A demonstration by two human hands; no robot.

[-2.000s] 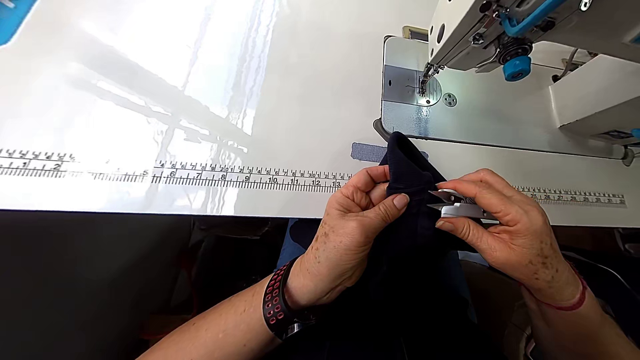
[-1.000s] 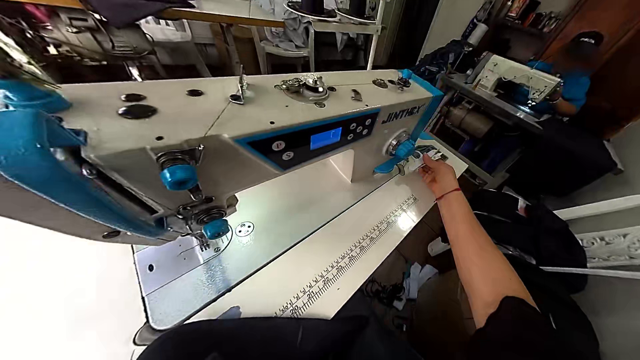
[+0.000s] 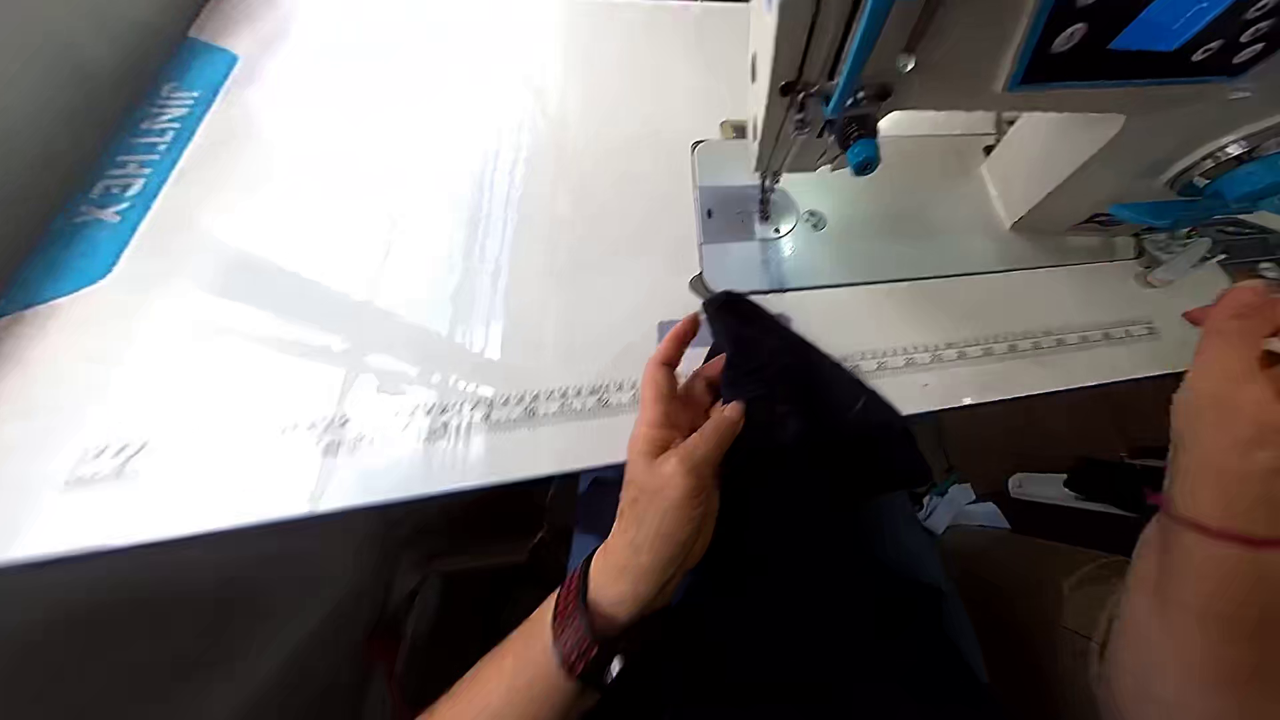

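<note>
My left hand (image 3: 675,460) grips the edge of a dark navy fabric piece (image 3: 800,400) between thumb and fingers, just past the front edge of the white sewing table. The cloth's top corner lies over the table edge, close to the machine bed, and the rest hangs over my lap. At the far right edge is my right hand (image 3: 1235,350), blurred and partly out of frame; whether it holds anything cannot be made out. The presser foot and needle area (image 3: 768,200) of the industrial sewing machine stand above the cloth's corner, apart from it.
A printed ruler strip (image 3: 1000,348) runs along the front of the white table (image 3: 560,250). A blue handwheel (image 3: 1220,195) and small items (image 3: 1180,262) are at the right. White scraps (image 3: 960,508) lie below the table.
The small thread snips that my right hand held at the cloth two seconds ago are not visible there now. That hand has moved away to the right. The view swung right and back.
</note>
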